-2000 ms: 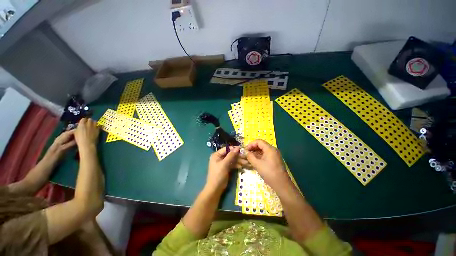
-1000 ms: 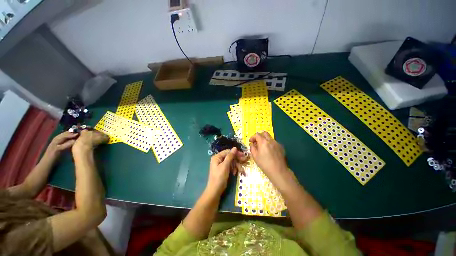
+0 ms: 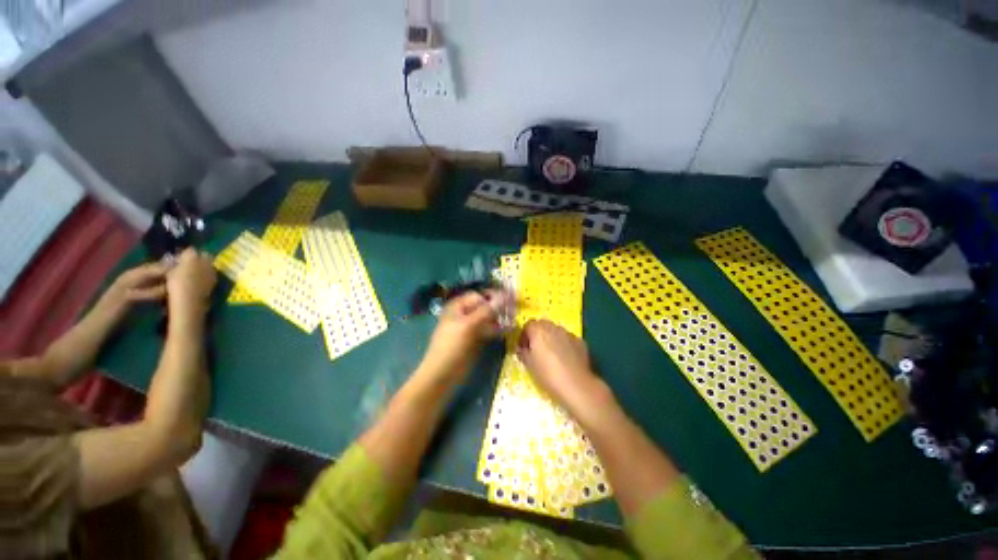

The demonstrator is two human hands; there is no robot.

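Observation:
My left hand [image 3: 462,328] is blurred, with a pale, silvery wired round component [image 3: 502,307] at its fingertips, beside the yellow sheets. Black lead wires [image 3: 436,295] lie in a tangled bunch just behind and left of it. My right hand [image 3: 556,357] is on the overlapping yellow adhesive sheets [image 3: 553,273], fingers bent and fingertips low at the sheet; whether a small piece is between them cannot be seen. The near part of the sheets is whitish with dark dots.
Two yellow strips [image 3: 706,356] lie to the right, with a black component pile [image 3: 963,427] at the right edge. Along the wall are a cardboard tray [image 3: 396,182], a perforated strip [image 3: 547,205], a fan [image 3: 560,160] and a white block [image 3: 865,268] bearing another fan. A person's hands [image 3: 175,282] work at left.
The view has shifted. My left hand has moved left and away from my right hand. My right hand has come down nearer the middle of the yellow sheets.

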